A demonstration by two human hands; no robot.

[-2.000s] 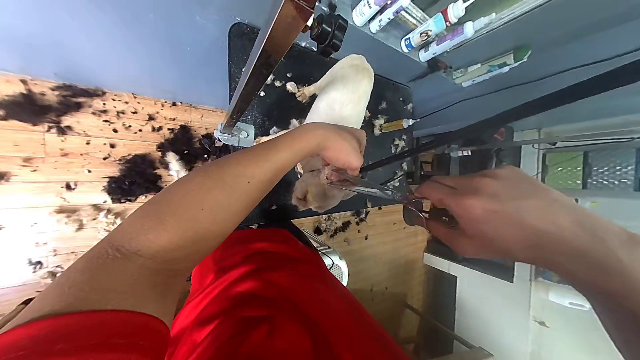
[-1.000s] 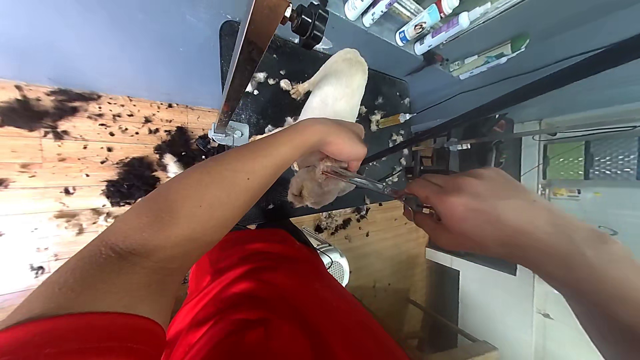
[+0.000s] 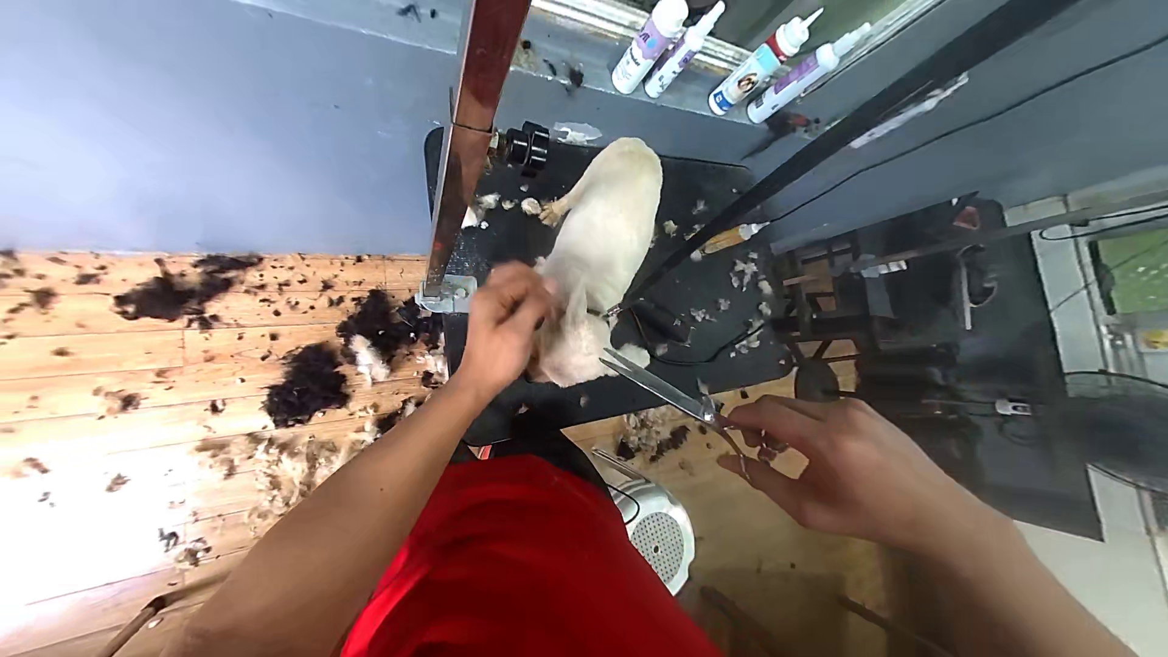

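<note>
A small cream-coated dog (image 3: 607, 224) with a short-clipped body is on a black grooming table (image 3: 721, 319), its head toward me. My left hand (image 3: 511, 315) is at the left side of its head, partly blurred; whether the fingers grip fur or an ear I cannot tell. My right hand (image 3: 821, 456) has its fingers in the handles of metal grooming scissors (image 3: 671, 392). The scissor blades are slightly apart, with the tips by the right side of the dog's head. A dark strap runs down to the dog's neck.
A metal grooming arm (image 3: 465, 164) with a black knob (image 3: 527, 148) rises at the table's left. Several bottles (image 3: 748, 78) stand on a ledge beyond. Dark and pale fur clumps (image 3: 306, 383) lie on the wooden floor. A white perforated appliance (image 3: 659, 538) is below the table edge.
My left hand has moved from over the dog's head to its left side, uncovering the head and neck. The scissors have drawn back a little, and their blades now show apart.
</note>
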